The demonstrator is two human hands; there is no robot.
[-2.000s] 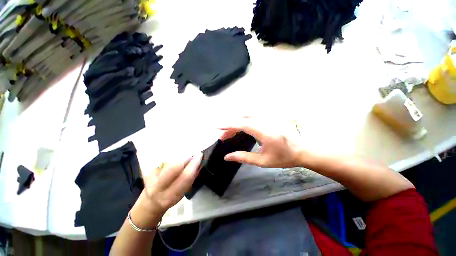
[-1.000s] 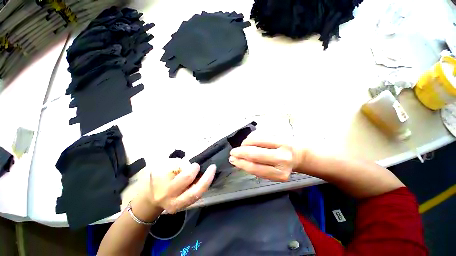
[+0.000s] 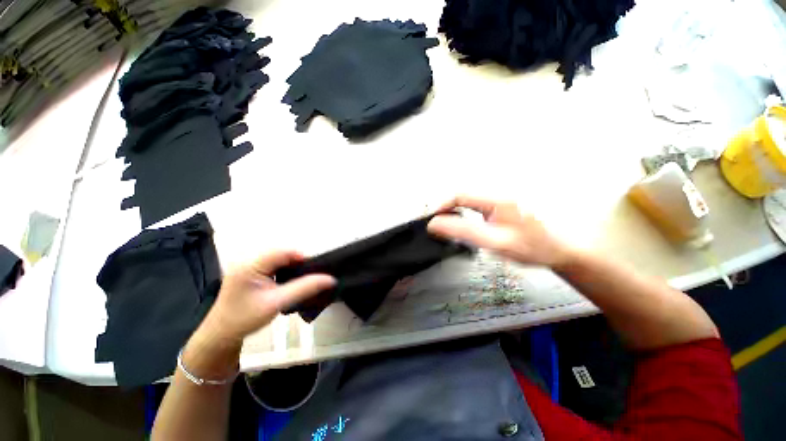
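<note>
A folded black lining piece [image 3: 371,261] is stretched between my two hands above the table's near edge. A pointed corner of it hangs down in the middle. My left hand [image 3: 267,291] grips its left end between thumb and fingers. My right hand [image 3: 495,231] grips its right end, thumb on the near side. The fingertips behind the piece are partly hidden, and both hands are slightly blurred.
A black pile [image 3: 159,301] lies at the near left, a row of overlapping panels [image 3: 181,172] behind it. A stack of flat panels [image 3: 366,77] and a strip bundle [image 3: 530,30] lie at the far side. A glue bottle [image 3: 668,202] and yellow pot [image 3: 757,159] stand right.
The piece, bunched and angled between my hands before, is now drawn out lengthwise. My left hand has moved left and my right hand right and up, so they are farther apart.
</note>
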